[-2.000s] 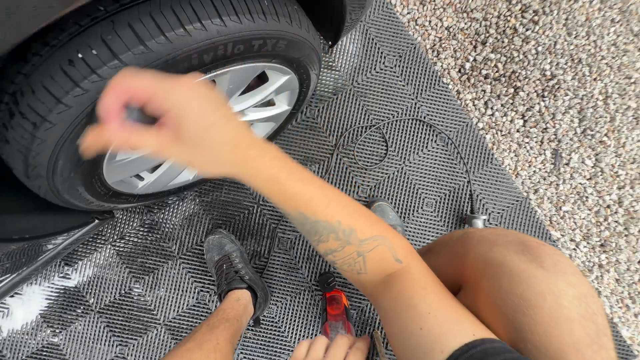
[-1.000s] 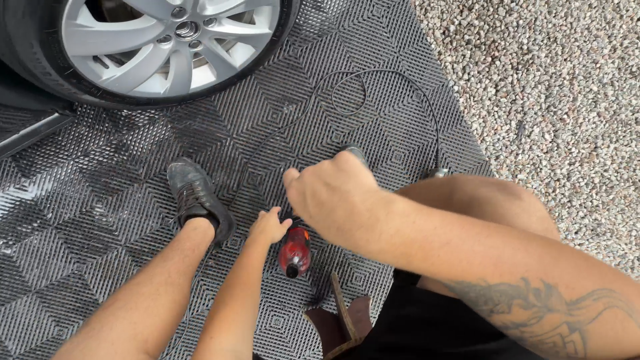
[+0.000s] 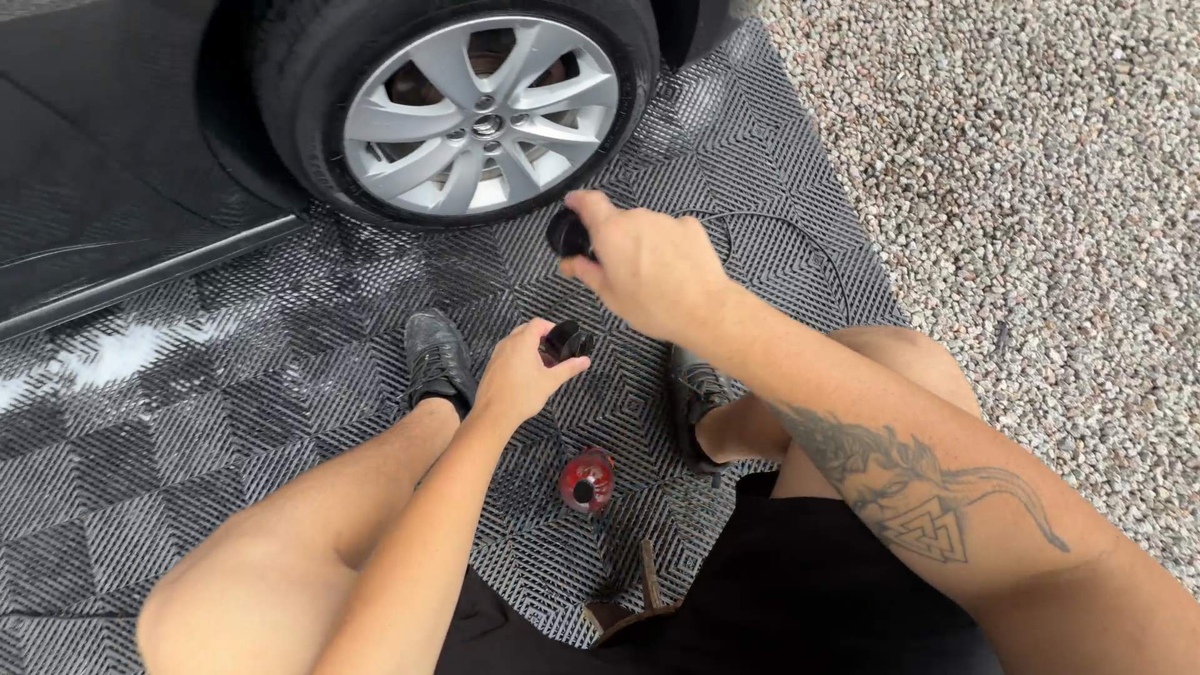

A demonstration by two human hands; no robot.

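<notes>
Between the thumb and fingers of my left hand (image 3: 525, 370) is a small dark, round item (image 3: 565, 343), perhaps a cap or applicator. My right hand (image 3: 647, 262), higher and to the right, grips a black round applicator (image 3: 568, 233) just below the car wheel's tyre (image 3: 314, 122). Neither item touches the wheel. The silver alloy rim (image 3: 459, 178) faces me, its lug bolts visible. A red bottle with a black cap (image 3: 589, 483) stands on the floor tiles between my legs, below both hands.
Black ribbed floor tiles (image 3: 309, 412) lie underfoot, with gravel (image 3: 994, 187) to the right. A thin black hose or cable (image 3: 797, 223) curves behind my right forearm. The car's dark body (image 3: 103, 141) is at upper left. A brown wooden object (image 3: 649, 577) lies between my thighs.
My left hand has left the red bottle and now holds a dark round item in front of it. My right hand has moved toward the wheel. The view has shifted.
</notes>
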